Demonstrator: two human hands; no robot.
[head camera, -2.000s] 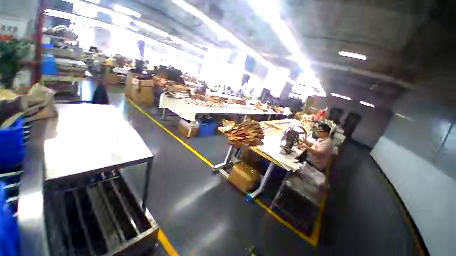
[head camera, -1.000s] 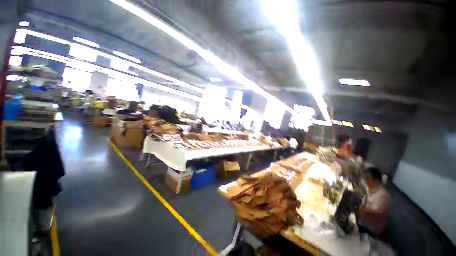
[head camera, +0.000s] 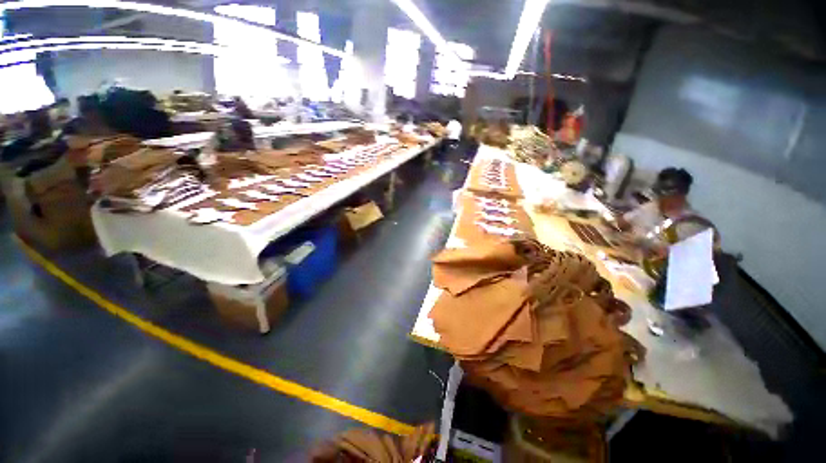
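Note:
A large loose heap of brown bag panels (head camera: 507, 316) lies on the near end of the white-topped table (head camera: 715, 380) in front of me, with curled strap handles (head camera: 580, 280) on its right side. Behind it, flat brown pieces with white parts (head camera: 494, 212) lie in rows. Another bundle of brown pieces (head camera: 371, 448) shows at the bottom edge, cut off by it; what holds it cannot be seen. Neither of my hands is visible.
A long white-covered table (head camera: 181, 244) on the left bears rows of brown pieces, with a blue bin (head camera: 312, 262) and cartons (head camera: 240, 303) under it. A person (head camera: 666, 203) sits at the right table. A yellow line (head camera: 226, 362) crosses the dark floor.
The view has moved forward between the two long tables. The brown heap is nearer and larger. The bundle at the bottom edge has come into view. The bare white table at left has left the view.

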